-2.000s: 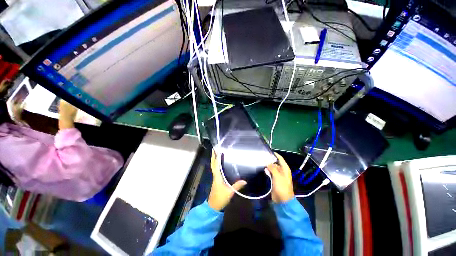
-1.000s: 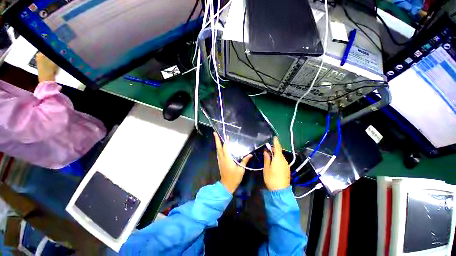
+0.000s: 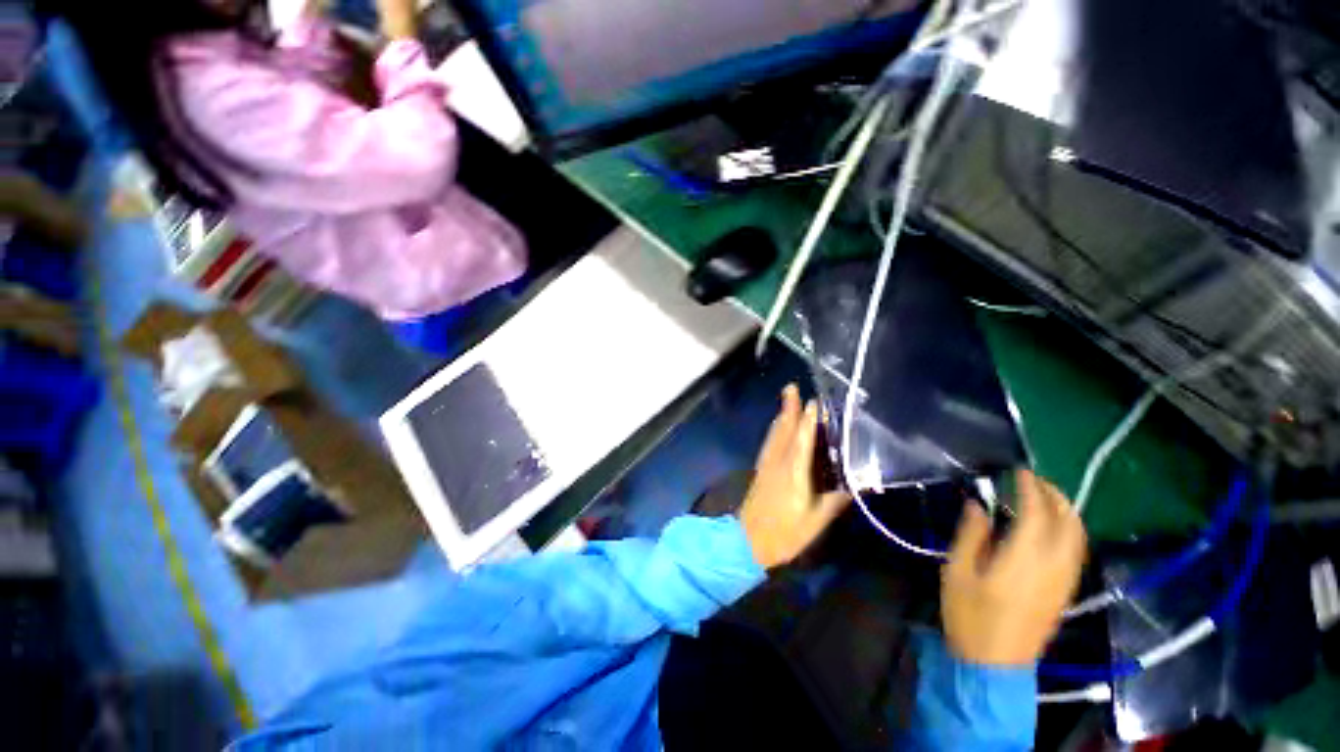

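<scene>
A black glossy tablet [image 3: 919, 367] in crinkled clear film lies on the green bench in front of me. A white cable [image 3: 882, 294] runs over it and loops below its near edge to a small white plug there. My left hand [image 3: 789, 492] is beside the tablet's near left corner, thumb and fingers apart, with no visible grip. My right hand [image 3: 1014, 573] is blurred at the near right corner, its fingertips by the plug. Whether it pinches the plug or the tablet's edge is unclear.
A black mouse [image 3: 732, 266] is left of the tablet. A white foam tray [image 3: 625, 316] holding a dark tablet [image 3: 478, 445] is further left. A grey instrument [image 3: 1146, 265] stands behind right. Another filmed tablet [image 3: 1176, 646] and blue cables [image 3: 1234, 551] are at right. A person in pink sits at upper left.
The view has swung left and closer, so the bench things appear further right. My left hand has come away from the tablet's near edge; my right hand has moved slightly off its corner.
</scene>
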